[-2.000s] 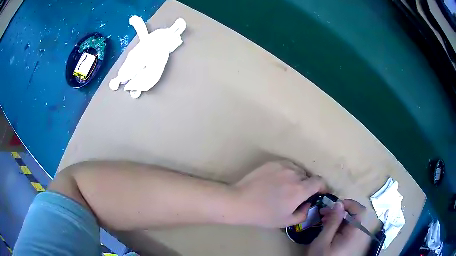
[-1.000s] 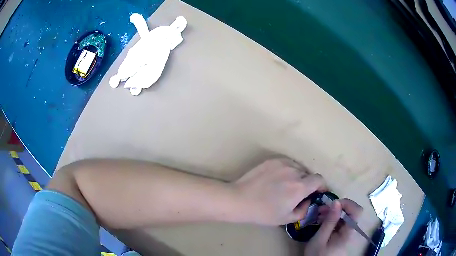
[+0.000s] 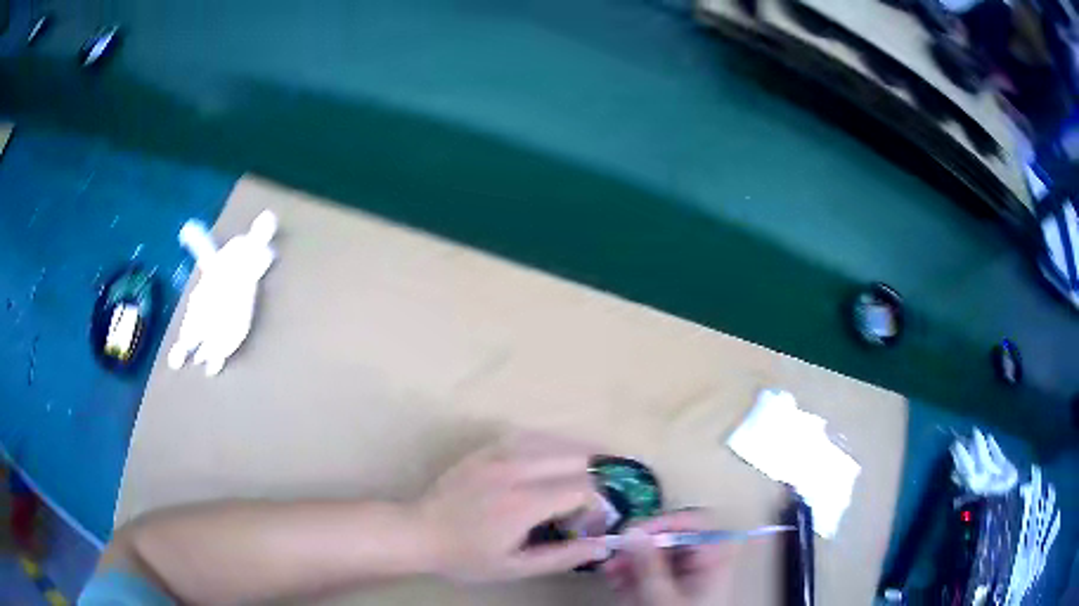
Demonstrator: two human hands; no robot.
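The frame is blurred. My left hand [image 3: 509, 515], reaching in from the left, grips an open black housing [image 3: 631, 483] low in the middle of the tan mat. Green board shows inside the housing; my fingers hide its lower left part. My right hand [image 3: 672, 571], partly cut off by the bottom edge, holds a slim pale tool [image 3: 710, 537], perhaps tweezers or a knife. The tool lies across the housing's lower side, and its thin grey end points right. Whether it touches the inside cannot be told.
A crumpled white cloth [image 3: 795, 456] lies right, beside a dark pen-like barrel [image 3: 801, 556]. A white limbed shape [image 3: 225, 296] lies on the mat's left; another open housing [image 3: 123, 320] is beyond it. The green belt [image 3: 532, 189] carries small housings [image 3: 876, 315]. White strips [image 3: 1027, 509] lie far right.
The view has swung, showing more belt and the line opposite. Both hands and the housing appear lower and further left. The housing's green part is now more exposed, and the tool looks nearly level.
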